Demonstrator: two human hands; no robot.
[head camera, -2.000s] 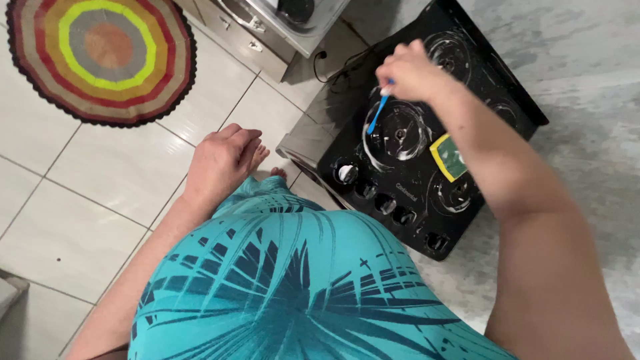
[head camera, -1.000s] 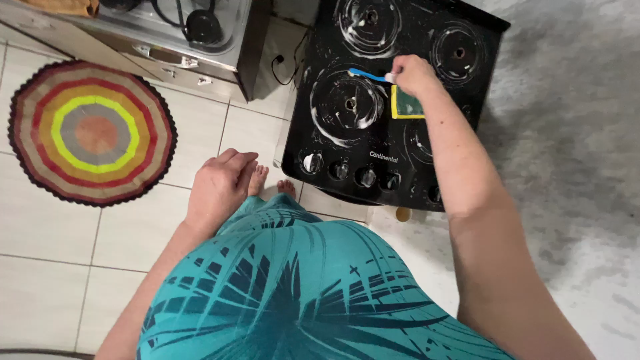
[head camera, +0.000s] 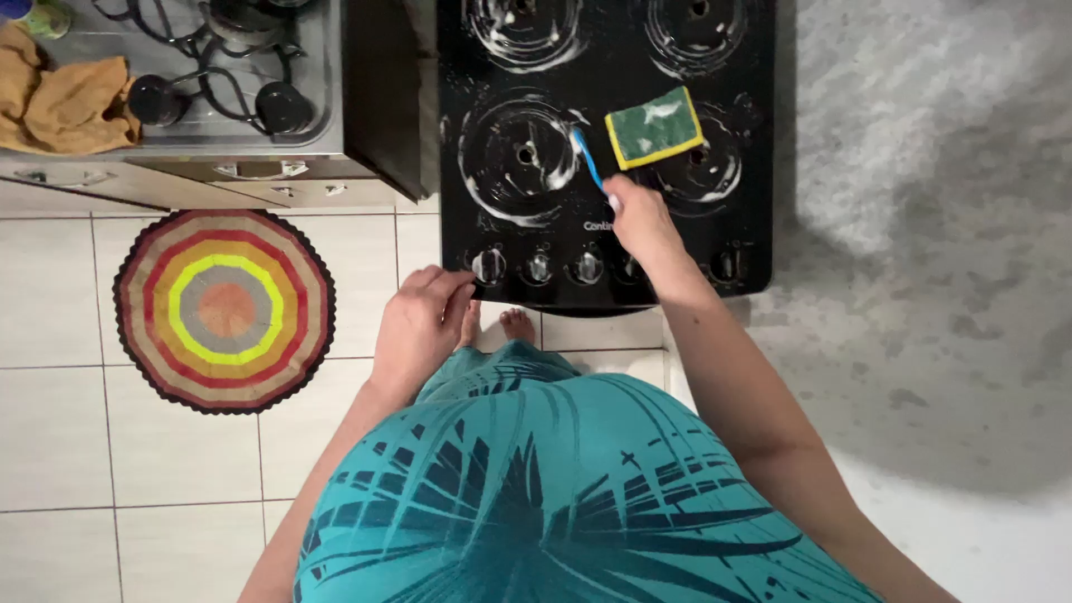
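Note:
My right hand (head camera: 643, 216) grips a slim blue brush, probably a toothbrush (head camera: 590, 157), whose head touches the black stovetop (head camera: 569, 243) at the right edge of the front left burner ring. White foam streaks cover the burner rings. A green and yellow sponge (head camera: 655, 127) lies on the stovetop just beyond my right hand, partly over the front right ring. My left hand (head camera: 421, 322) is at the stove's front left corner, fingers bent and close together, near the leftmost control knob (head camera: 488, 265); nothing shows in it, and whether it touches the edge is unclear.
To the left, a metal sink counter (head camera: 322, 138) holds black pan supports (head camera: 209, 75), burner parts (head camera: 285, 107) and an orange-brown cloth (head camera: 75, 100). A round striped rug (head camera: 226, 310) lies on the tiled floor. My feet are below the stove's front edge. A mottled grey surface (head camera: 921, 209) lies to the right.
The brush has moved from the front left ring's interior to its right edge, still in my right hand. The view has turned and shifted considerably.

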